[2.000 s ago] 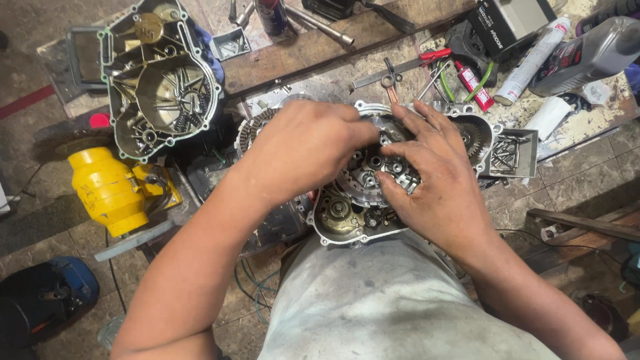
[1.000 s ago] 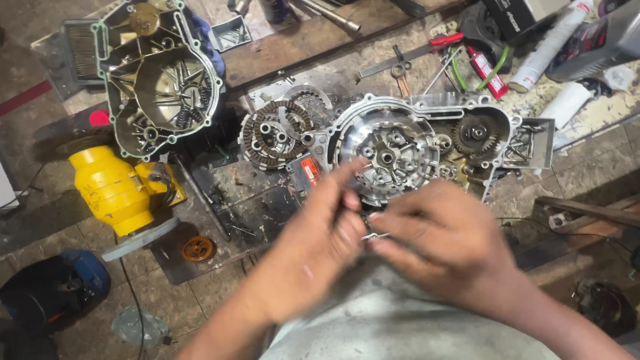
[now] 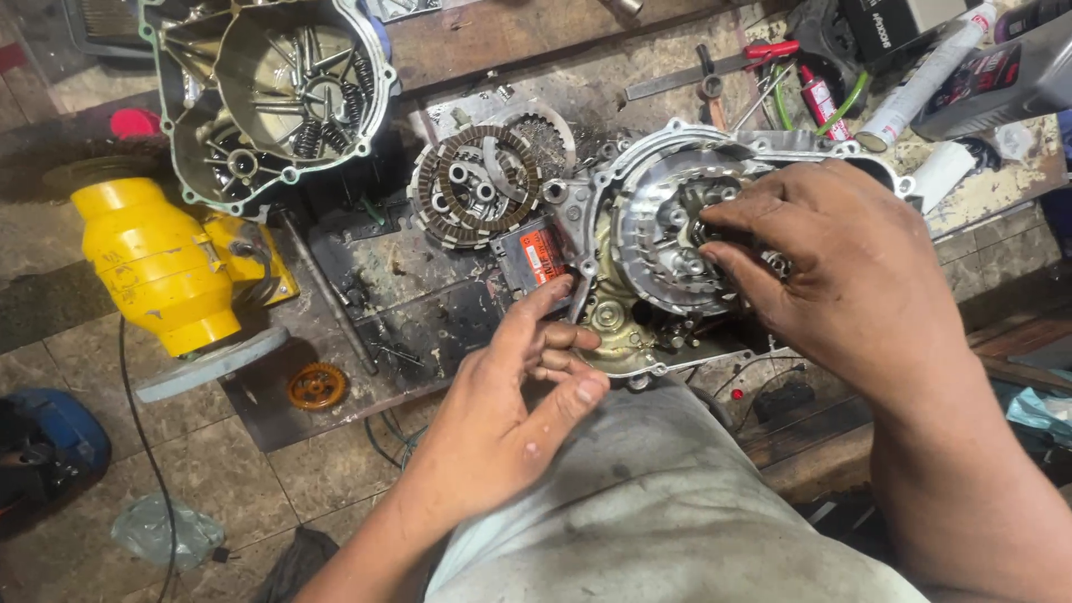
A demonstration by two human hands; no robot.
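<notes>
A metal engine case (image 3: 615, 331) lies at the bench's near edge, with a round clutch basket or hub (image 3: 641, 243) inside it. The fingertips of my right hand (image 3: 825, 251) are at the clutch's centre, pinched around a small ring-like metal part (image 3: 697, 233). My palm hides the case's right side. My left hand (image 3: 523, 402) is beside the case's lower left wall, fingers apart, with nothing in it. Friction plates (image 3: 419, 197) lie to the left of the case with small metal parts on them. A black box with an orange label (image 3: 536, 255) sits between plates and case.
An engine cover (image 3: 172, 126) holding bolts and springs stands at upper left. Near it are a yellow bench grinder (image 3: 159, 260) and an orange gear (image 3: 316, 386). A red-handled tool (image 3: 770, 50), a red tube (image 3: 821, 100), a spray can (image 3: 925, 79) and a grey bottle (image 3: 992, 84) lie at upper right.
My hands were together over the case's near edge; now they are apart, the right at the clutch's centre, the left beside the case wall. The view has moved closer.
</notes>
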